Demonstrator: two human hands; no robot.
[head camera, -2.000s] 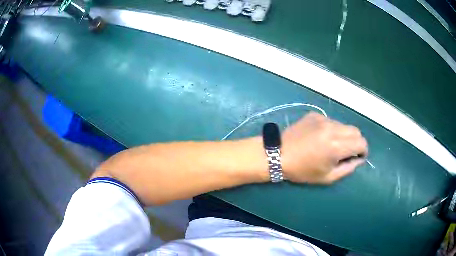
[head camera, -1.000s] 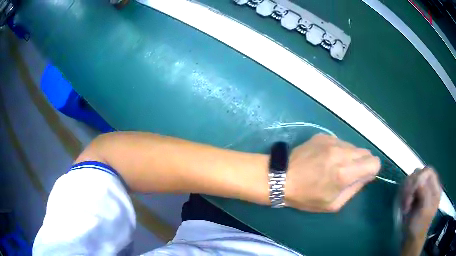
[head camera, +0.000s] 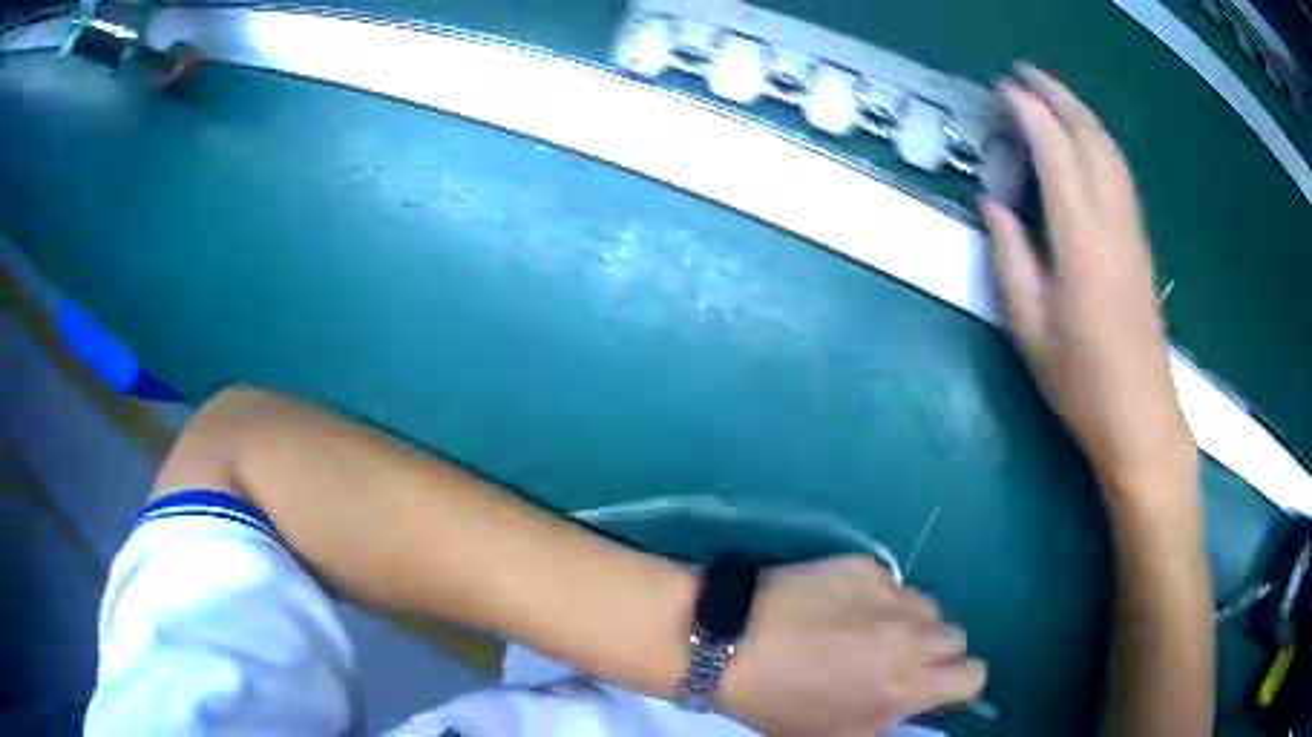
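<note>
A flat grey-white multi-gang assembly (head camera: 830, 101) with a scalloped lower edge lies at the upper middle, close above the white rail. My right hand (head camera: 1072, 274) reaches up from the lower right, with thumb and fingers around the assembly's right end, which is partly hidden and blurred. My left hand (head camera: 849, 641), with a watch at the wrist, is low at the centre, closed on thin solder wire (head camera: 691, 507). The wire curves behind the wrist, and a short end shows past the fingertips.
The white rail (head camera: 720, 166) crosses the green bench surface (head camera: 475, 310). A small reel-like item (head camera: 180, 65) sits by the rail at upper left. A dark object with a yellow tag (head camera: 1275, 674) is at the right edge. A blue item (head camera: 108, 346) lies below the bench at left.
My right hand has come in and up from the right edge to the assembly's right end. The assembly now lies closer to the rail. My left hand has moved lower, still holding the wire.
</note>
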